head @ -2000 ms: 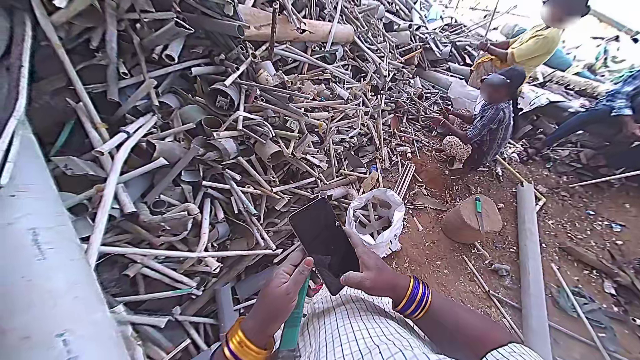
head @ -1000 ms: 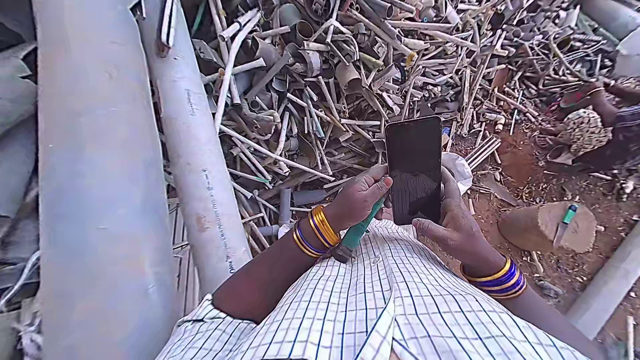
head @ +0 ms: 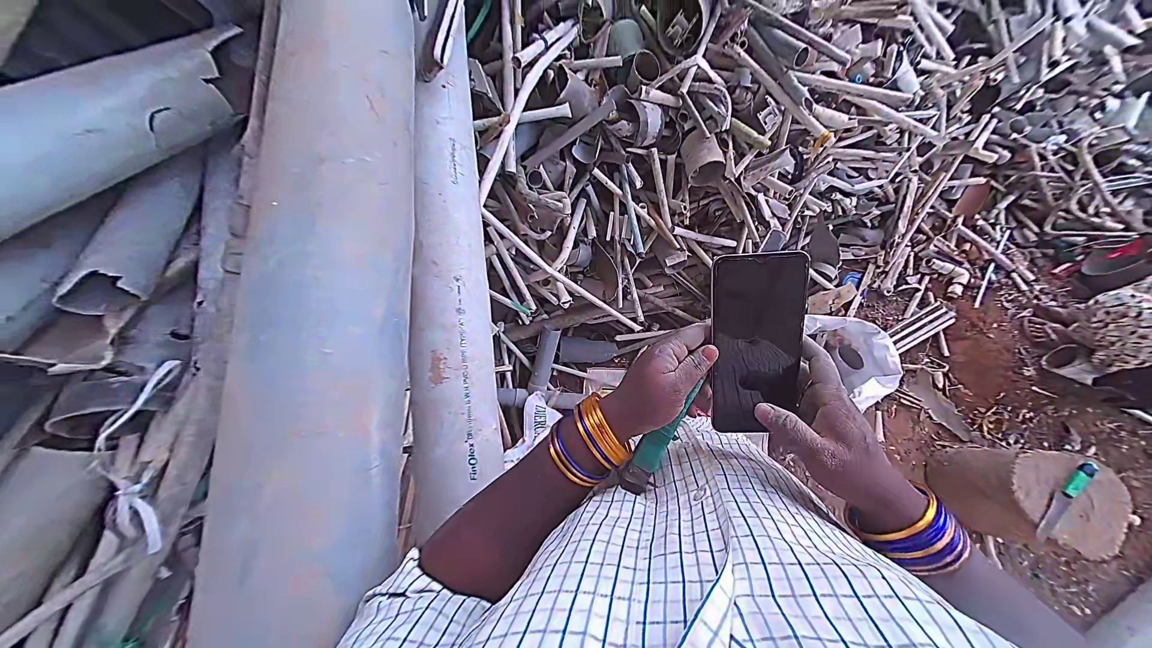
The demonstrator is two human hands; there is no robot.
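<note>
A smartphone (head: 759, 342) with a dark screen is upright between both hands. My left hand (head: 664, 376) holds its left edge and also has a green-handled tool (head: 661, 441) against the palm; the tool's far part is hidden. My right hand (head: 823, 414) grips the phone's right edge and lower corner, with the thumb over the bottom of the screen. Behind the right hand stands a white sack (head: 864, 360) with pipe pieces. At the right, a knife with a green handle (head: 1078, 479) lies on a cut wooden block (head: 1026, 499).
Two long grey plastic pipes (head: 315, 360) run along the left, with broken pipe halves (head: 108, 135) beyond them. A large heap of scrap pipes (head: 648, 180) spreads ahead. Patterned cloth of a seated person (head: 1116, 328) shows at the right edge.
The view has swung left, bringing the long pipes and broken pipe halves into sight; the co-workers are mostly out of view. Both hands still hold the phone.
</note>
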